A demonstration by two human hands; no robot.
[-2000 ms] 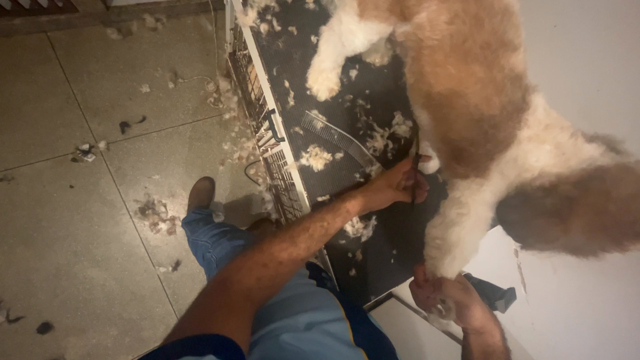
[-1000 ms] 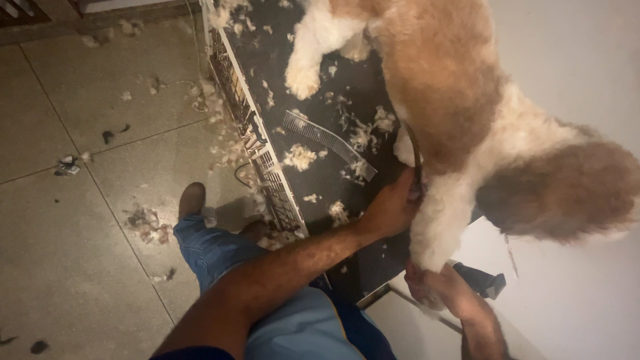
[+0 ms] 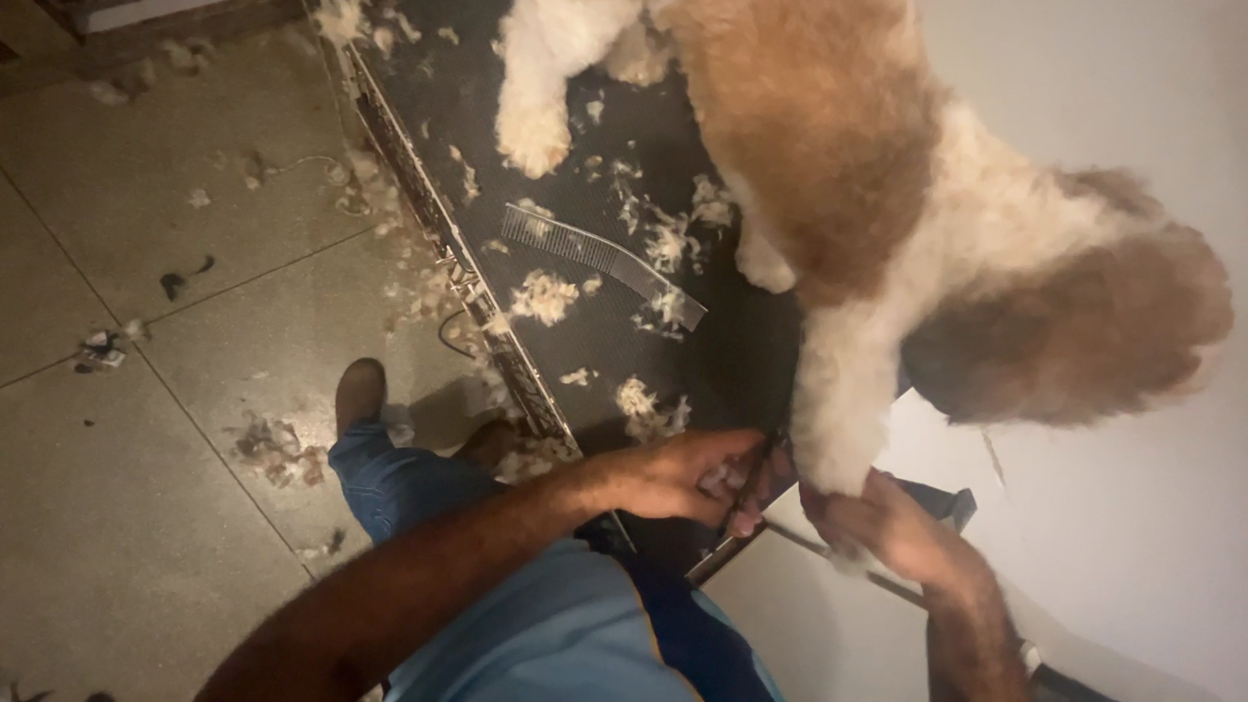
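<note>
A brown and white long-haired dog (image 3: 819,146) stands on a black grooming table, its head toward the right. My left hand (image 3: 702,478) holds dark scissors (image 3: 753,483), angled down beside the lower front leg (image 3: 840,419). Around the paw at the end of that leg, my right hand (image 3: 882,522) is closed; the paw itself is mostly hidden. A metal grooming comb (image 3: 604,255) lies on the table between the dog and the table's left edge, partly covered by fur tufts (image 3: 544,297).
The table's metal-trimmed edge (image 3: 522,366) runs diagonally beside me. Cut fur (image 3: 278,448) lies on the tiled floor (image 3: 117,536), near my shoe (image 3: 361,390). A pale wall (image 3: 1121,546) rises on the right, with a dark object (image 3: 941,502) behind my right hand.
My left hand with the scissors has moved down along the front leg, toward the paw. My right hand stays at the paw.
</note>
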